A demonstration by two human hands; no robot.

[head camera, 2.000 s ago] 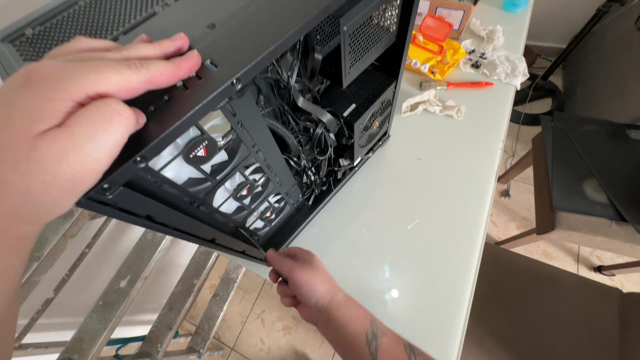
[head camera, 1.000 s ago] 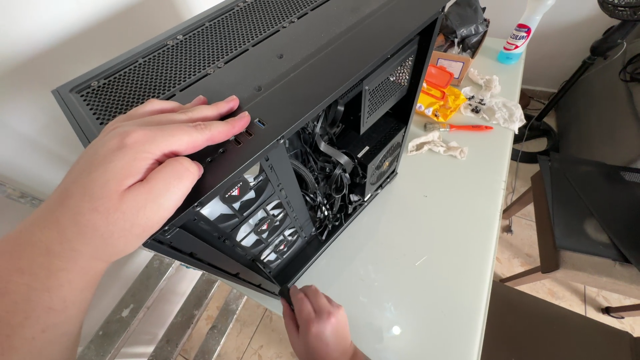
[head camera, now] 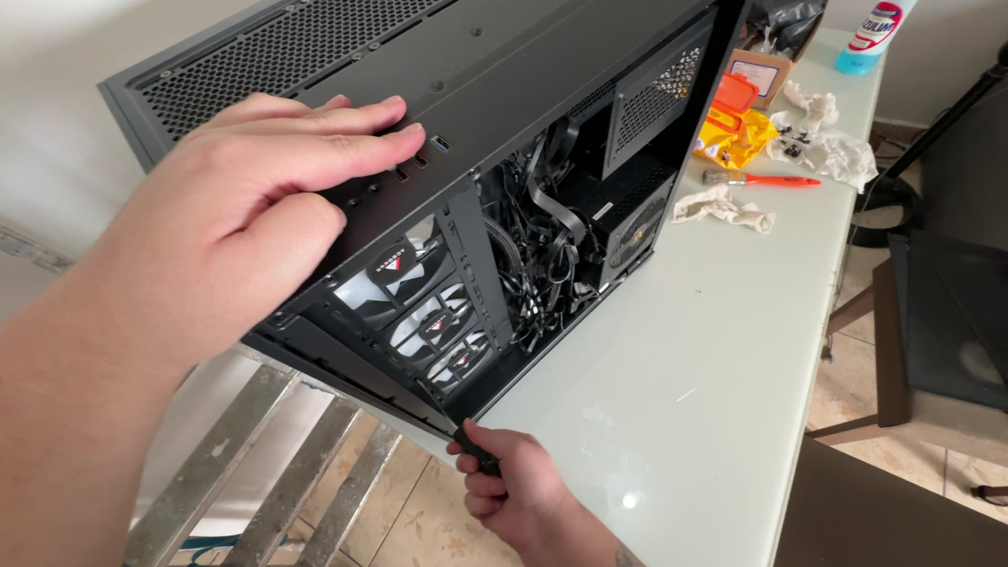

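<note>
A black computer case (head camera: 512, 87) stands on the white glass-topped table, its near side uncovered. My left hand (head camera: 252, 213) lies flat on the top panel beside the USB ports, fingers spread, holding nothing. At the case's lower front corner, my right hand (head camera: 512, 480) grips the black handle of a slim tool (head camera: 477, 451), probably a screwdriver; its tip is hard to make out. Case fans (head camera: 437, 323) with white blades form a row inside the front. Behind them are bundled black cables (head camera: 543, 268) and a power supply (head camera: 634, 236).
A paintbrush (head camera: 776, 180), crumpled tissues (head camera: 728, 211), a yellow wipes pack (head camera: 736, 142), a cardboard box (head camera: 760, 75) and a spray bottle (head camera: 870, 39) are at the table's far end. A metal ladder (head camera: 216, 457) stands at lower left, a chair (head camera: 890, 354) at right.
The view has shifted. My left hand stays on the top panel and my right hand stays at the lower front corner, where the tool's dark handle now shows more plainly.
</note>
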